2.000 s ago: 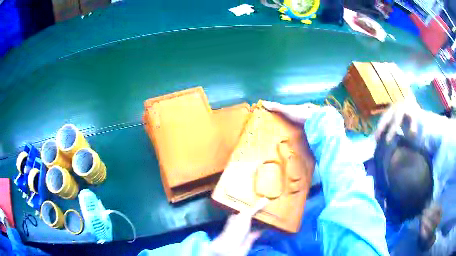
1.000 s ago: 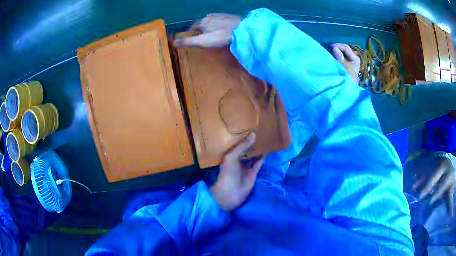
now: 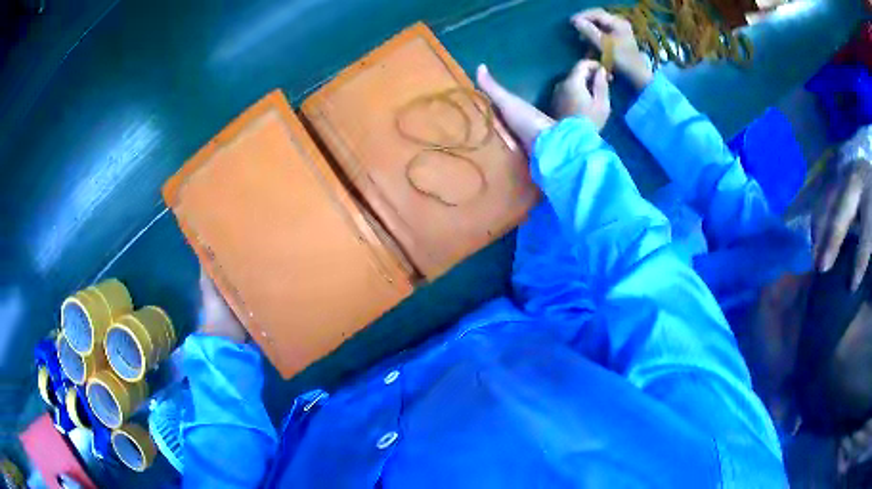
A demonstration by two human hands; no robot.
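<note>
Two orange trays lie side by side on the green bench, with a narrow dark gap between them. The left orange tray point(image 3: 287, 239) has a plain top. The right orange tray point(image 3: 368, 119) has several thin rubber bands point(image 3: 447, 177) loose on top. My left hand point(image 3: 220, 310) holds the outer edge of the left tray, its fingers mostly hidden. My right hand point(image 3: 514, 115) holds the outer edge of the right tray, its thumb showing.
Tape rolls point(image 3: 139, 344) and a partly hidden pale fan point(image 3: 167, 430) are at lower left, near a pink item point(image 3: 53, 449). At upper right, another person's hands point(image 3: 583, 91) hold a band near a rubber band heap point(image 3: 693, 33). A blue stool point(image 3: 773, 158) is at right.
My left hand has moved from the right tray to the left tray's outer edge. My right hand has moved from the gap side to the right tray's outer edge. The trays appear turned in view.
</note>
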